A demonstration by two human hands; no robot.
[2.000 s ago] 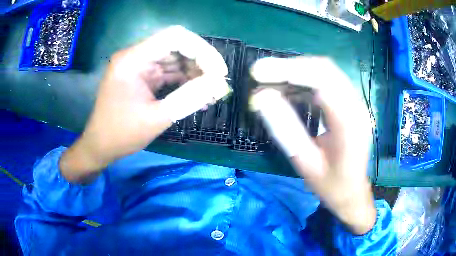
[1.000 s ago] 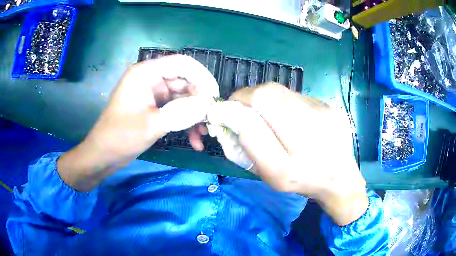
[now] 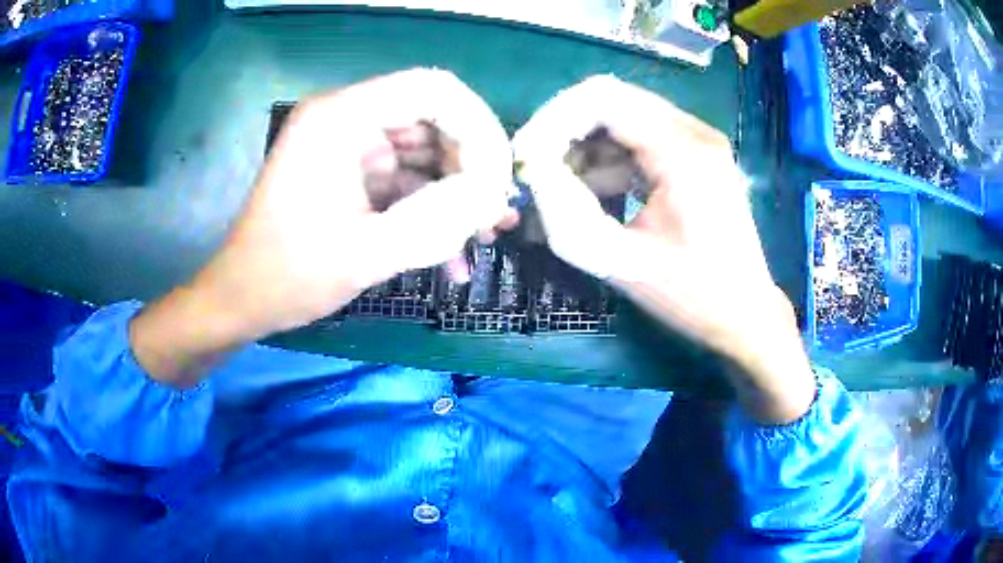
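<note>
Several black plastic housings [image 3: 484, 297] lie side by side on the green bench mat, their grid ends toward me and their upper parts mostly hidden by my hands. My left hand [image 3: 374, 198] and my right hand [image 3: 649, 198] are above them, with thumb and finger of each curled together and the fingertips meeting or nearly meeting. A tiny dark or shiny spot shows between the fingertips; glare and blur hide whether it is a metal part and which hand grips it.
A small blue parts bin [image 3: 913, 264] and a large blue bin [image 3: 808, 99] with clear plastic [image 3: 946, 88] are at right. Another small bin [image 3: 20, 132] is at left. A white box with a green button [image 3: 695, 31] and a yellow bar [image 3: 786, 11] are at the back.
My hands first came together over the housings, the right crossing toward the left. Now the right hand has turned and drawn back to the right, with fingertips near the left's. The view has shifted.
</note>
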